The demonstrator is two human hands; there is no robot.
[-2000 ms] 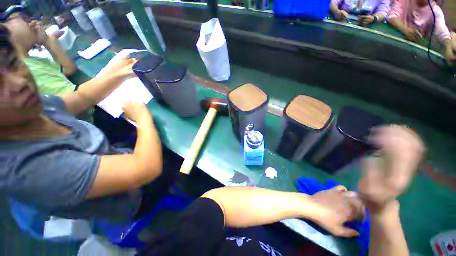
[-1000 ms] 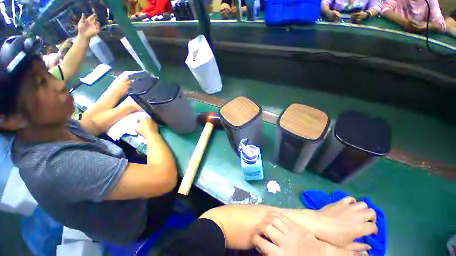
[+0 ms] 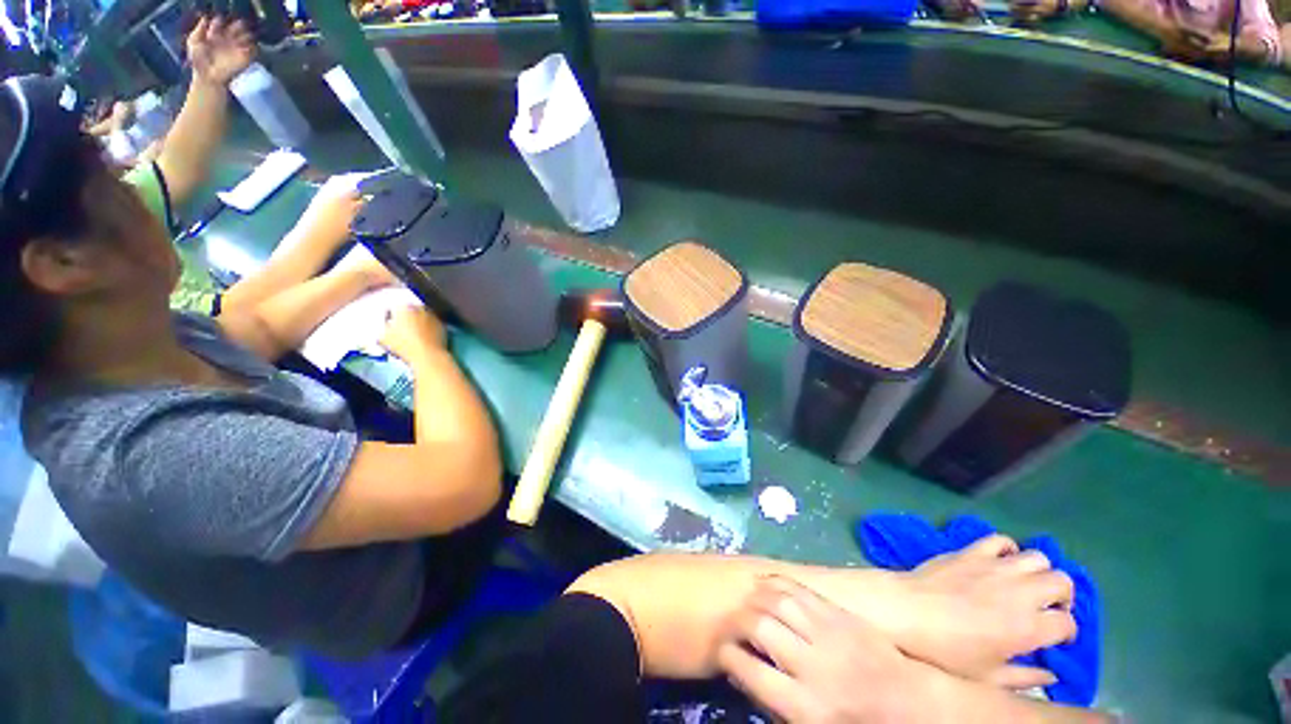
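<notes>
My left hand (image 3: 991,601) lies over a crumpled blue cloth (image 3: 1079,637) at the bench's front edge, fingers slightly apart, with no visible grip on it. My right hand (image 3: 821,654) rests on my left forearm and holds no object. Beyond stand a speaker with a wood-grain top (image 3: 685,289), another wood-topped speaker (image 3: 874,318) and a speaker with a black top (image 3: 1051,349). A small light-blue bottle (image 3: 718,441) with its metal top flipped up stands before the first speaker. A white scrap (image 3: 777,504) lies beside it.
A mallet (image 3: 558,422) lies left of the bottle, its handle over the bench edge. A person in grey (image 3: 198,439) sits at left, arms near two dark-topped speakers (image 3: 489,283). A white sleeve (image 3: 569,149) stands beyond. A blue bin (image 3: 835,12) is at the far side.
My right hand has come down from its raised place at the right onto my left forearm. My left hand stays at the cloth. The camera view has shifted slightly.
</notes>
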